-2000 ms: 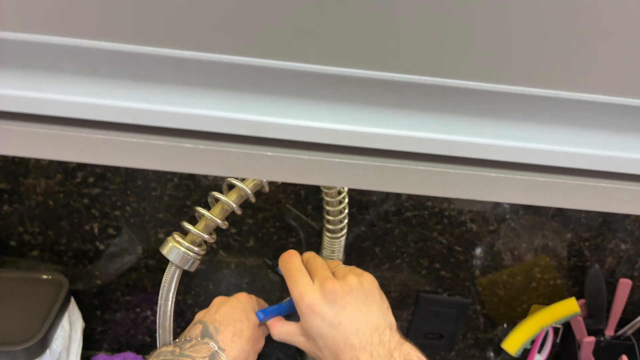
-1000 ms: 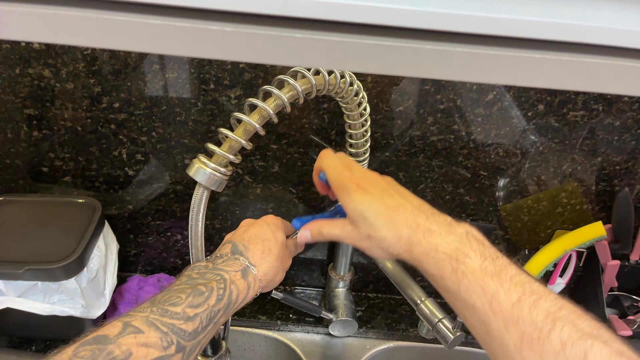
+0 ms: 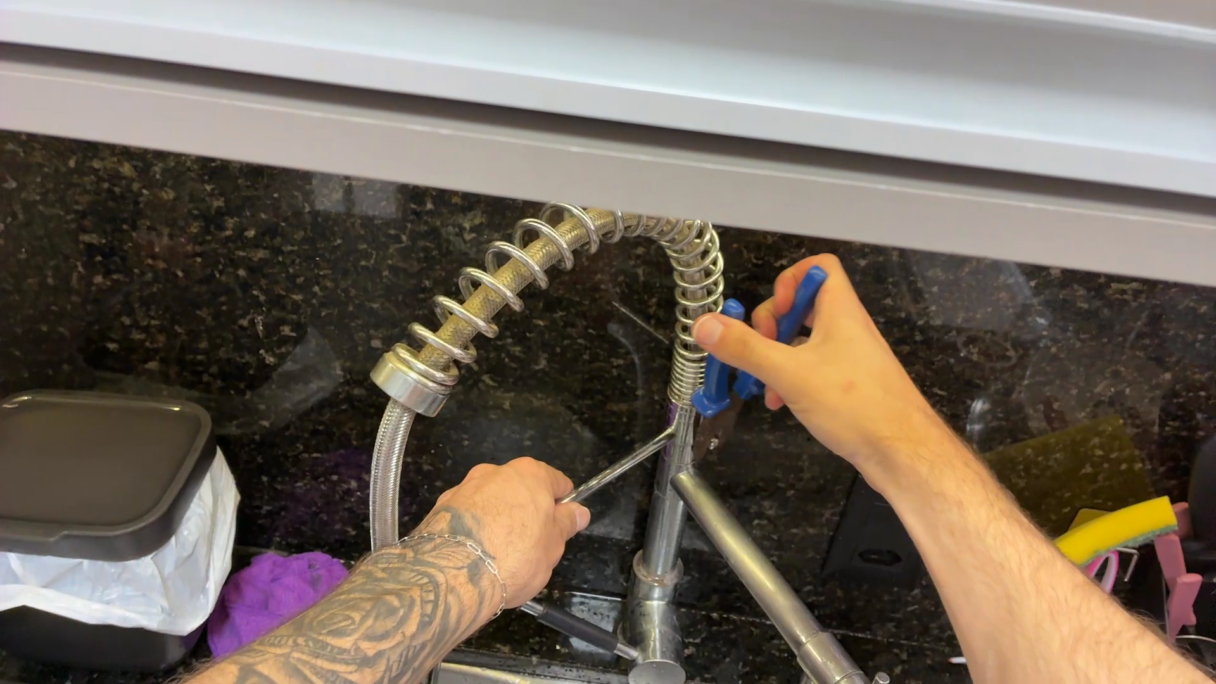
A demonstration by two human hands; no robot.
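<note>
A kitchen faucet [image 3: 667, 518] rises behind the sink, topped by a metal spring [image 3: 701, 275] coiled around a braided hose [image 3: 388, 465]. My left hand [image 3: 518, 522] grips a thin metal rod [image 3: 617, 465] that meets the faucet's column below the spring. With my right hand [image 3: 817, 351] I hold pliers by their blue handles [image 3: 719, 366], which are spread apart; their jaws point down beside the column and are partly hidden. The spout [image 3: 750, 560] slants down to the right. Below my left hand shows a dark-handled lever [image 3: 584, 627].
A pale cabinet edge [image 3: 608, 161] overhangs the scene. At left stand a black bin with a lid [image 3: 100, 465] and a purple cloth [image 3: 271, 594]. A yellow sponge [image 3: 1116, 530] and pink-handled items [image 3: 1181, 589] sit at right. Dark speckled stone [image 3: 190, 285] forms the backsplash.
The blue handles, close to my left hand one second ago, are now up beside the spring in my right hand. The view has shifted.
</note>
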